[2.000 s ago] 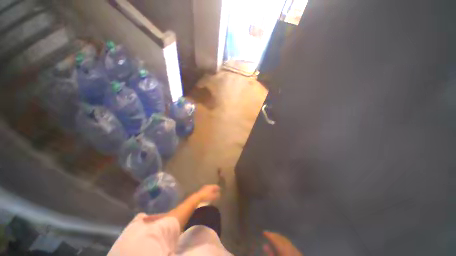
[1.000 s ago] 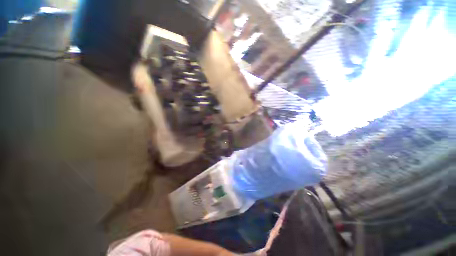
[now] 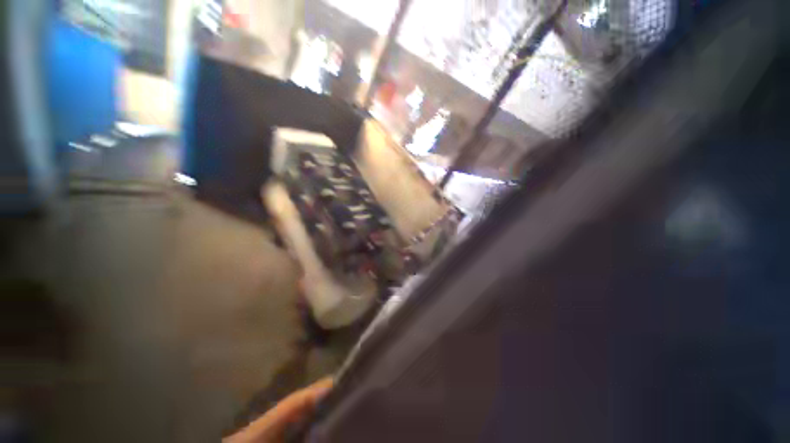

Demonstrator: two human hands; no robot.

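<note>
A large dark panel, like a door [image 3: 589, 320], fills the right side and lower right of the view, its long edge slanting from bottom centre to upper right. My left hand [image 3: 290, 414] comes in from the bottom edge, partly cut off and blurred. Its fingertips are at the panel's lower edge; whether they grip it I cannot tell. My right hand is not in view.
A long pale-rimmed container with dark mixed contents [image 3: 342, 203] stands beyond the panel, beside a beige board [image 3: 398, 177]. A blue surface [image 3: 82, 86] is at the upper left. A dark pole [image 3: 511, 82] slants across the top. Brownish floor [image 3: 199, 294] lies at left.
The dark panel now covers the right side, where the large blue bottle on a white stand and the bright area showed. My left hand now shows at the panel's edge; the view has shifted.
</note>
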